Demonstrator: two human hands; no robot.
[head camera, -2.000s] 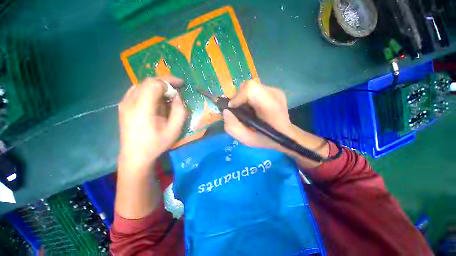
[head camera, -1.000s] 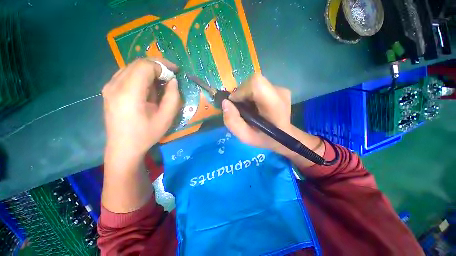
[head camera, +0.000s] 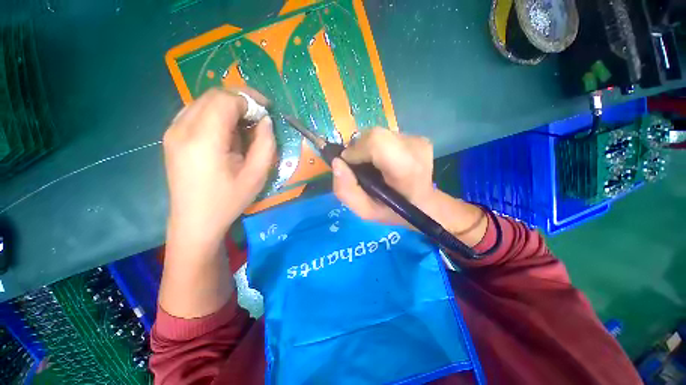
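Note:
A green circuit board (head camera: 302, 79) lies in a flat orange fixture (head camera: 331, 83) on the green bench. My right hand (head camera: 387, 169) is closed around a black soldering iron (head camera: 399, 203); its thin metal tip points at the middle of the board. My left hand (head camera: 218, 162) is over the board's left part, thumb and fingers pinched near a small white piece at the fingertips. A thin solder wire (head camera: 90, 165) trails from that hand to the left across the bench. My left fingers hide part of the board, and the wire's end cannot be made out.
A round silvery cup (head camera: 547, 24) stands at the bench's upper right beside a black box-like item (head camera: 647, 45). A blue bin (head camera: 508, 184) with upright boards (head camera: 613, 162) is below the right edge. More boards (head camera: 68, 331) lie lower left; stacked boards (head camera: 22, 98) are blurred at upper left.
The view has shifted, so the board and fixture sit slightly higher in the picture than two seconds ago. Both hands have moved only slightly and keep their holds.

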